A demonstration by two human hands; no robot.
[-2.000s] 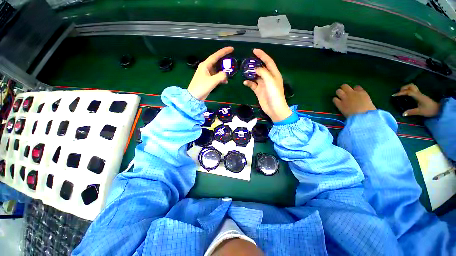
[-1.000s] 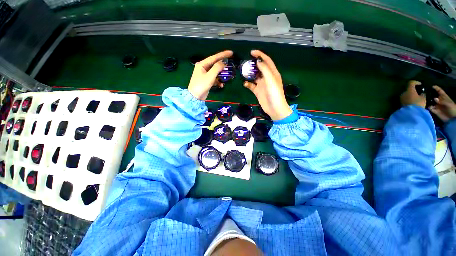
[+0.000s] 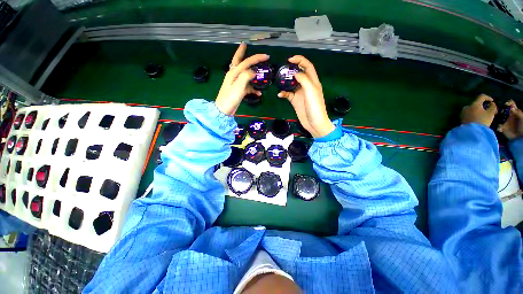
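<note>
My left hand [image 3: 234, 83] holds a round black smartwatch unit [image 3: 262, 76] by its edge, its screen lit with pink-white text. My right hand [image 3: 309, 97] holds a second lit smartwatch unit [image 3: 288, 77] beside it, with a narrow gap between the two. Both are above the green belt [image 3: 172, 92]. Nearer my body, several round units, some lit, lie on and around a white sheet [image 3: 281, 200]. Two with pale grey faces lie in the nearest row, one on the sheet [image 3: 241, 181] and one on the green surface [image 3: 306, 187].
A white foam tray [image 3: 150, 123] with dark pockets and some red-lit units is at the left. Unlit units [image 3: 200, 73] sit spaced on the belt. A metal rail [image 3: 218, 33] with pale holders [image 3: 313, 28] runs behind. A neighbour's hands [image 3: 479, 110] hold dark units at the right.
The screens in my hands changed from purple and white patterns to pink-white text. My left index finger has lifted. The unlit units on the belt have shifted right. The neighbour's arm moved right.
</note>
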